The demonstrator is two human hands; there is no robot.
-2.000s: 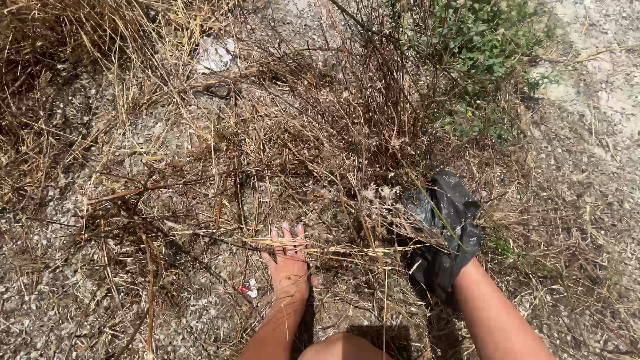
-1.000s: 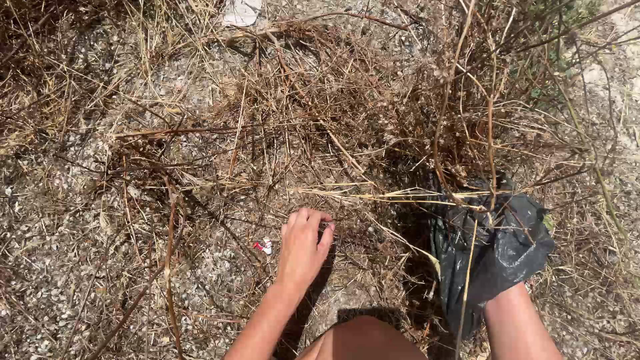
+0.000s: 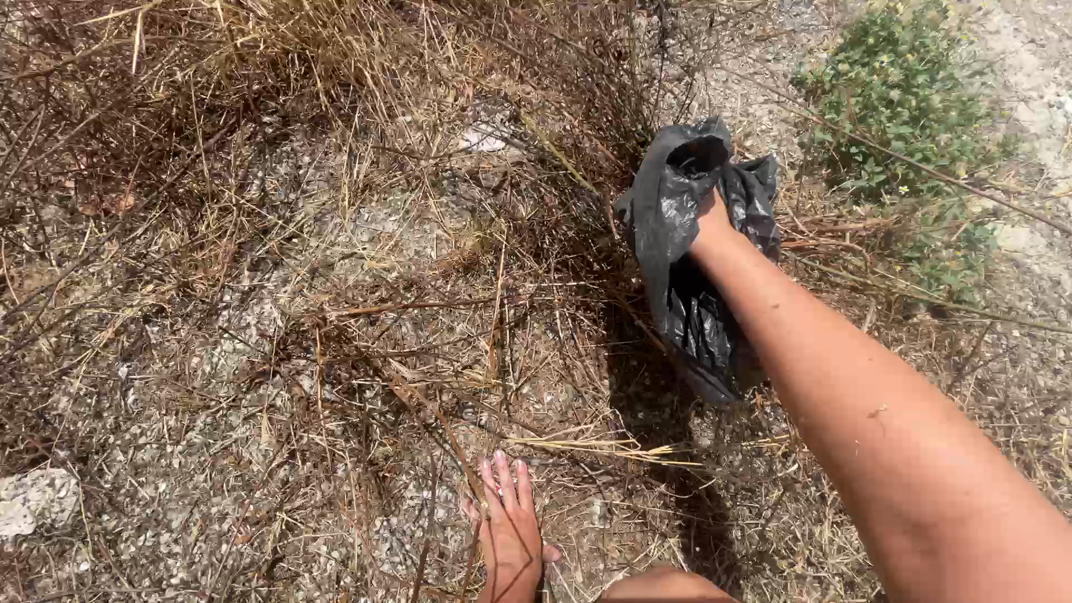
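Observation:
My left hand (image 3: pixel 509 523) lies palm down on the dry, gravelly ground at the bottom centre, fingers spread and holding nothing. Pale dry straws (image 3: pixel 607 448) lie just beyond its fingertips. Right of centre, my right hand (image 3: pixel 713 222) is wrapped in a black plastic bag (image 3: pixel 670 188) that covers its fingers, so its grip is hidden. The bag hangs down loosely below the wrist. Beside it, on the left, stand thin brown dry stems (image 3: pixel 578 209) of a bush.
A leafy green plant (image 3: pixel 900 109) grows at the upper right. A pale piece of litter (image 3: pixel 487 138) lies among the stems at the top centre. A whitish rock (image 3: pixel 38 501) sits at the left edge. Dry grass (image 3: pixel 335 42) is thick along the top, and a knee (image 3: pixel 666 586) shows at the bottom.
My right hand and the black bag have moved forward, away from my body. My left hand has gone from curled fingers to lying flat with fingers spread. The view has shifted.

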